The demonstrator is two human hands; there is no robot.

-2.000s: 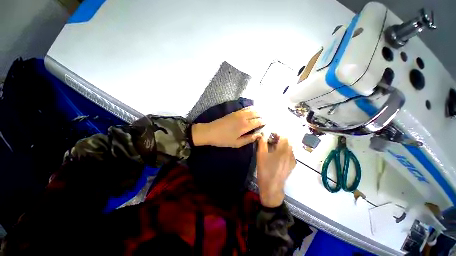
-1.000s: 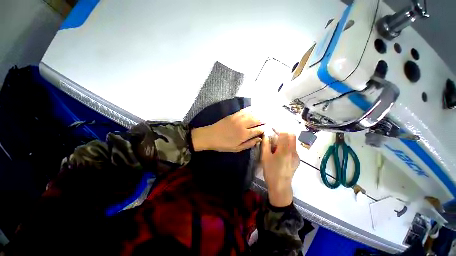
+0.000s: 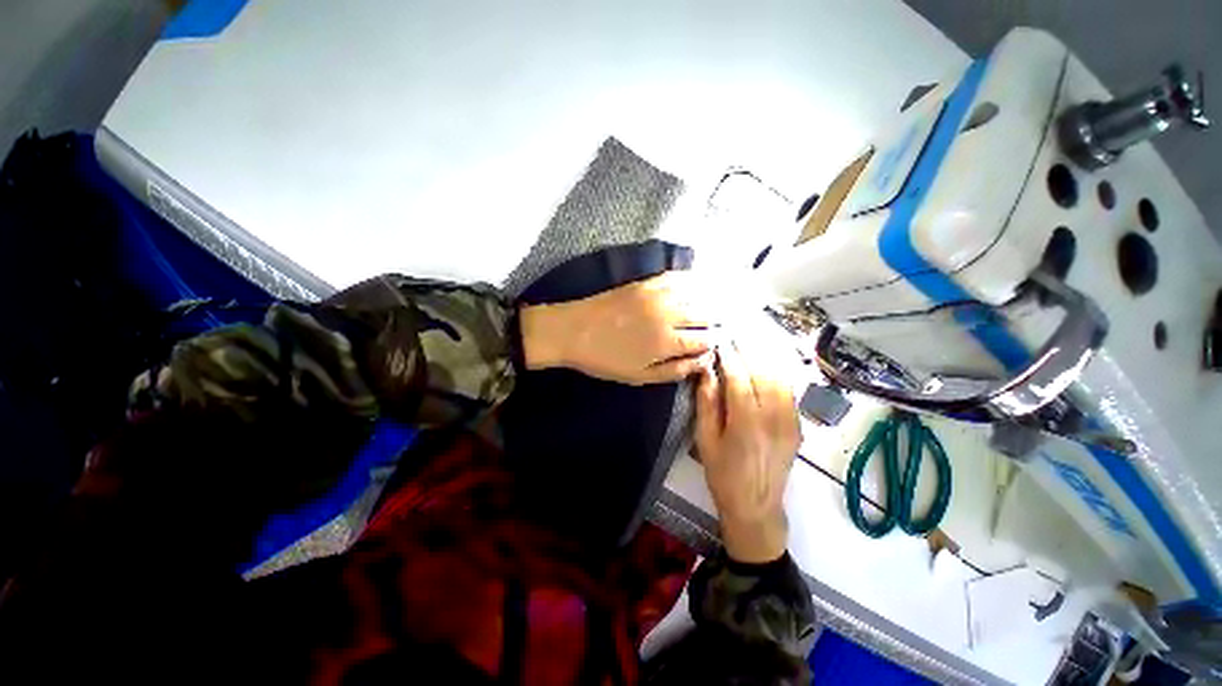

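Observation:
A dark navy cloth piece [image 3: 576,442] lies on a grey woven panel [image 3: 603,208] at the table's front edge, left of the sewing machine's needle area [image 3: 800,319]. My left hand [image 3: 614,331] lies flat on the dark piece, fingers towards the needle. My right hand [image 3: 748,436] is beside it, its fingertips down at the cloth's right edge, close to my left fingertips. Lamp glare washes out the cloth edge near the needle, and whether my right fingers pinch it is hidden.
The white machine head [image 3: 965,201] stands at the right. Green-handled snips [image 3: 899,477] lie right of my right hand. A white table [image 3: 402,121] with a ruler-marked edge spans the view. Dark cloth [image 3: 67,268] hangs at the left, with blue cloth [image 3: 328,503] below my left sleeve.
The view has shifted slightly. My right fingers have straightened and lie flatter beside my left hand. More of the grey edge shows along the dark piece's right side.

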